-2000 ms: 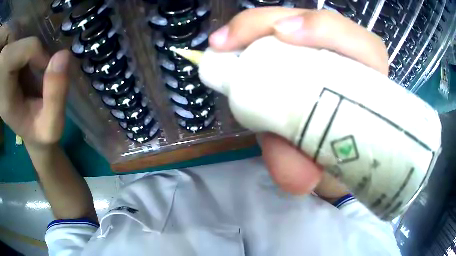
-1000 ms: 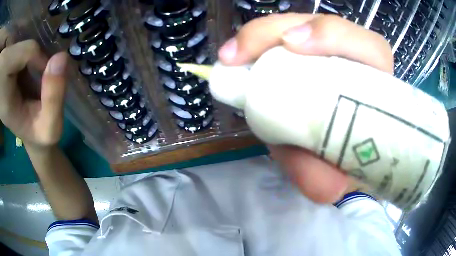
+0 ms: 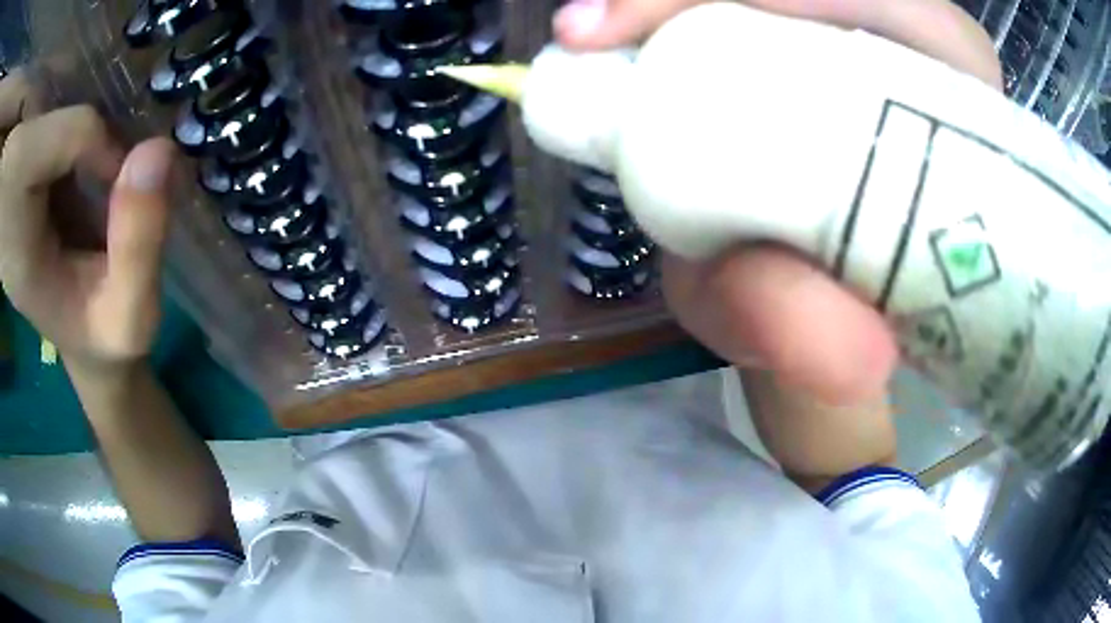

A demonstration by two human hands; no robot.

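Observation:
My right hand (image 3: 792, 292) is wrapped around a white squeeze bottle (image 3: 780, 146), which lies tilted across the right of the view. Its pale-yellow nozzle (image 3: 490, 80) points left, over the upper part of the middle column of glossy black parts (image 3: 453, 183). I cannot tell if the tip touches a part. The parts sit closely in columns in a clear plastic tray (image 3: 353, 219). My left hand (image 3: 98, 231) is at the tray's left side, fingers curled and thumb apart, with nothing seen in it. The bottle and right hand hide much of the tray's right side.
A brown board edge (image 3: 487, 380) shows under the tray's near side, on a green bench surface (image 3: 183, 389). More dark parts under clear plastic show at the upper right (image 3: 1048, 61). The wearer's white shirt (image 3: 512, 511) is close to the bench edge. A dark ribbed item is at the lower right.
My right hand and the bottle moved away from me, up the middle column, and slightly right. Parts of a third column now show below the bottle. My left hand has barely moved.

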